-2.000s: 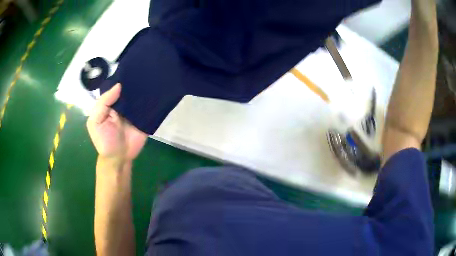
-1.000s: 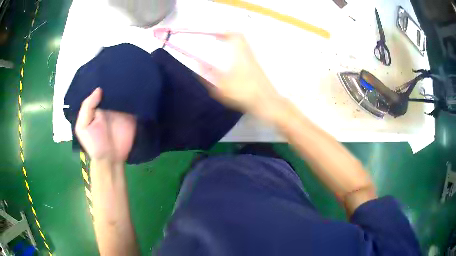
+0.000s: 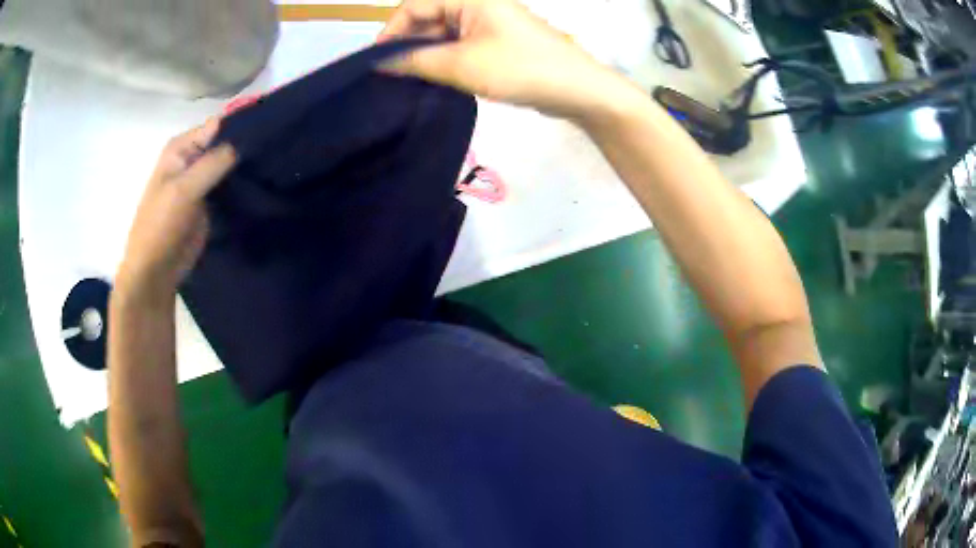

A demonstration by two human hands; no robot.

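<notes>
A dark navy garment (image 3: 332, 225) is held up over the near edge of the table. My left hand (image 3: 177, 198) grips its top edge at the left. My right hand (image 3: 471, 48) grips the top edge at the right. A pink hanger (image 3: 484, 184) shows at the garment's right side, with another pink bit at the upper left; the garment hides the part between. It looks to lie behind or under the garment.
A grey padded form (image 3: 182, 43) is at the upper left. The white table (image 3: 546, 171) bears a black tape roll (image 3: 88, 323), a yellow strip (image 3: 332, 13), scissors (image 3: 671, 43) and an iron (image 3: 701, 120) with cords. A yellow stool (image 3: 636, 415) stands on the floor.
The garment is now spread between both hands, with its top edge raised. My right hand has moved from the hanger to the garment's top edge. The hanger has shifted and is partly covered.
</notes>
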